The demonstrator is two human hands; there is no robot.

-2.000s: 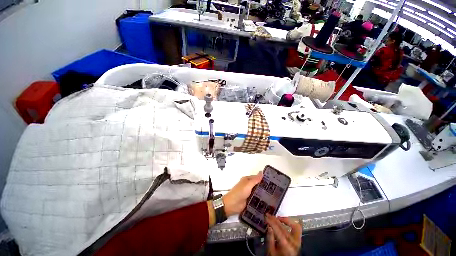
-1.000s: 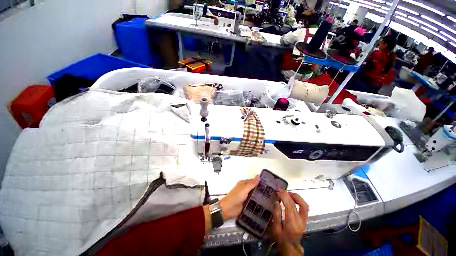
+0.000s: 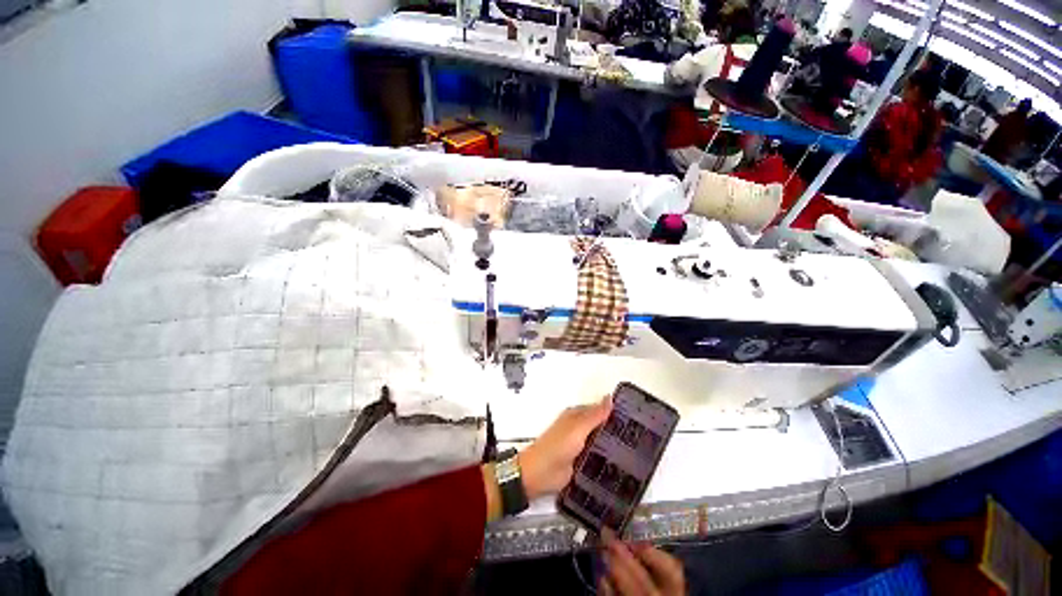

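Observation:
A smartphone [image 3: 620,456] with a lit screen lies tilted in my left hand [image 3: 561,452], in front of the sewing machine. A white cable is at its lower end. My right hand [image 3: 638,570] is at the phone's lower end, cut off by the bottom edge; one fingertip is close to the phone, and contact is unclear. The white quilted sheet [image 3: 210,349] with stitched lines covers the table's left side. Its dark seam edge [image 3: 338,454] runs beside my left sleeve. The sewing machine [image 3: 745,303] has its needle bar [image 3: 490,314] beside the sheet.
A checked fabric scrap [image 3: 599,305] hangs over the machine head. A scale [image 3: 745,515] runs along the table's front edge. Behind the machine are a cream thread cone [image 3: 734,198] and dark cones on a stand. A red bin [image 3: 89,235] stands at left. People sit farther back.
My right hand has moved down from the phone's screen to below its lower end. My left hand still holds the phone. The quilted sheet lies as before.

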